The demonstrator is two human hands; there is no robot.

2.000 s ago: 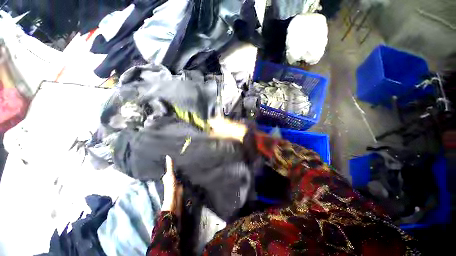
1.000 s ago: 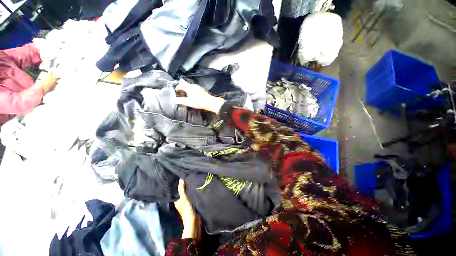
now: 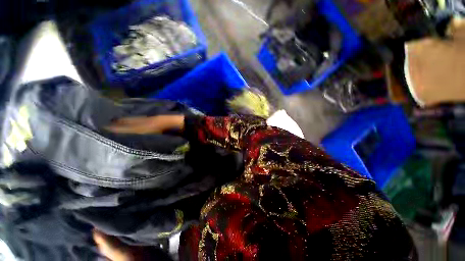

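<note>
A bundle of charcoal denim garments [image 3: 109, 158] with pale double stitching fills the left of the view. Yellow-green patches show at its far left edge and low near my sleeve. My right hand [image 3: 148, 124] is blurred and lies across the top of the bundle, holding it, with its fingertips lost against the dark cloth. My left hand [image 3: 111, 248] is at the bottom edge of the picture, partly cut off and blurred, gripping the lower side of the bundle. Its fingers are mostly hidden by cloth.
A blue mesh basket [image 3: 202, 48] holds pale cut pieces [image 3: 153, 43]. A blue crate [image 3: 211, 81] stands beside it. Another blue crate [image 3: 298, 86] holds dark pieces. A blue crate [image 3: 375, 140] is at right, near a green crate [image 3: 413, 186] and a brown box-like object [image 3: 436, 66]. A white table corner [image 3: 48, 56] shows at upper left.
The view has swung right, away from the white table towards the floor crates. The charcoal bundle has come along with both hands. The seated person in pink has left the view.
</note>
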